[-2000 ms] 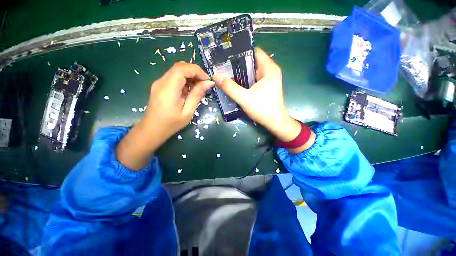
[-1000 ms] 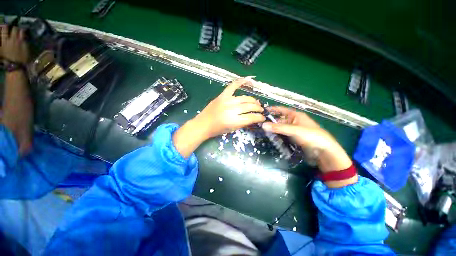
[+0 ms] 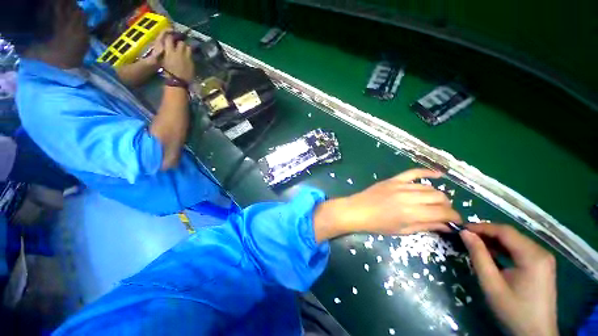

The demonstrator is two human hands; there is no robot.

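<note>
My left hand (image 3: pixel 397 207) reaches over the bench, palm down, index finger stretched out and the other fingers bent. My right hand (image 3: pixel 515 272) comes from the lower right, thumb and finger pinching a small dark part (image 3: pixel 455 227). The fingertips of both hands meet at this part. My left thumb is hidden, so its grip is unclear. Loose small white pieces (image 3: pixel 419 252) lie under and in front of my hands. Stacked phone assemblies (image 3: pixel 292 159) lie to the left of my left hand.
A whitish rail (image 3: pixel 367 131) runs diagonally beyond my hands. Phone assemblies (image 3: pixel 442 104) lie on the green belt past it. Black equipment with pale labels (image 3: pixel 252 118) stands at the left. A neighbour in a blue smock (image 3: pixel 92 125) and a yellow rack (image 3: pixel 138 41) are at the upper left.
The view has swung left. The open phone held two seconds ago no longer shows; both hands are at a small dark part. The blue bin has left the picture, and the neighbour has come in.
</note>
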